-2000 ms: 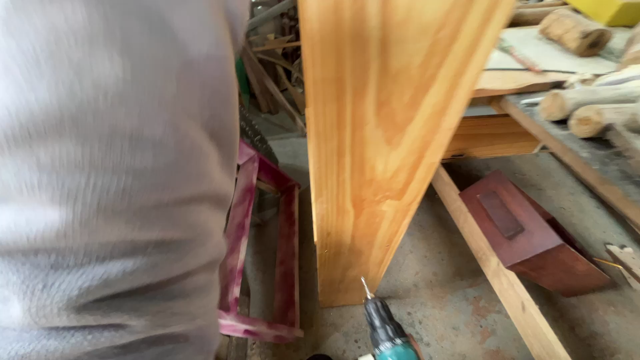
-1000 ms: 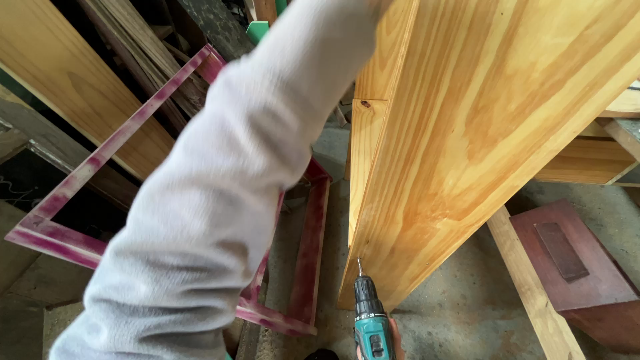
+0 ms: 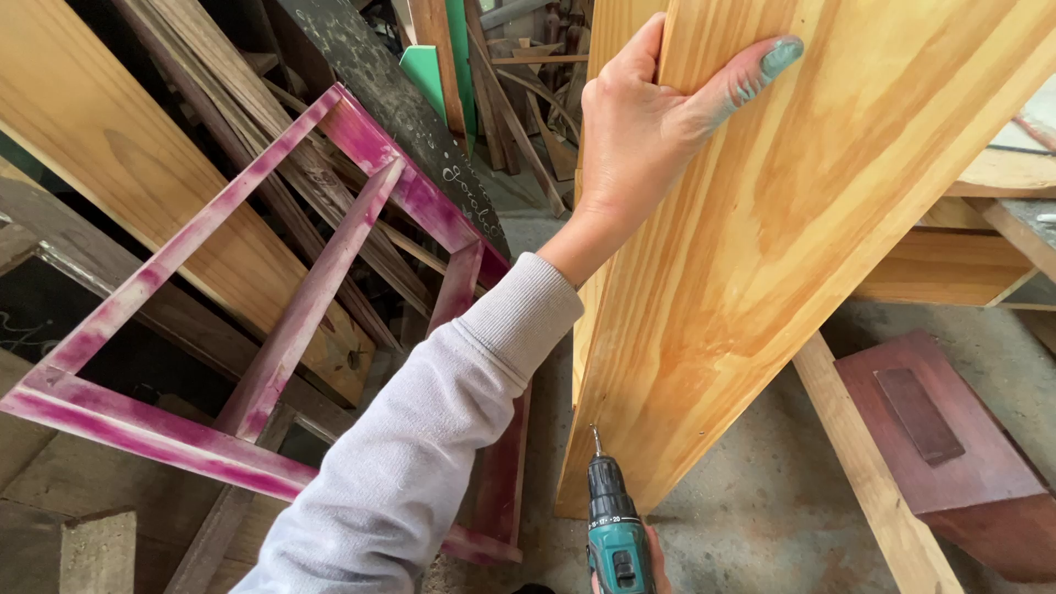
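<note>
My left hand grips the long edge of a varnished pine board, its paint-stained thumb lying on the broad face. At the bottom, my right hand is wrapped around a teal and black cordless drill, mostly hidden behind it. The bit points up at the board's lower end, near its left edge; whether it touches or enters the wood cannot be told. A small dark hole shows in the face to the right of the bit. More pine shows behind the board's left edge.
A magenta-painted wooden frame stands at the left, before leaning planks and a dark board bearing writing. At the right lie a reddish-brown wooden box and a narrow wooden batten, below a workbench edge.
My left hand, out of sight in both earlier frames, now shows on the board's edge. The drill bit is nearer the board's left edge than two seconds ago. The view has shifted.
</note>
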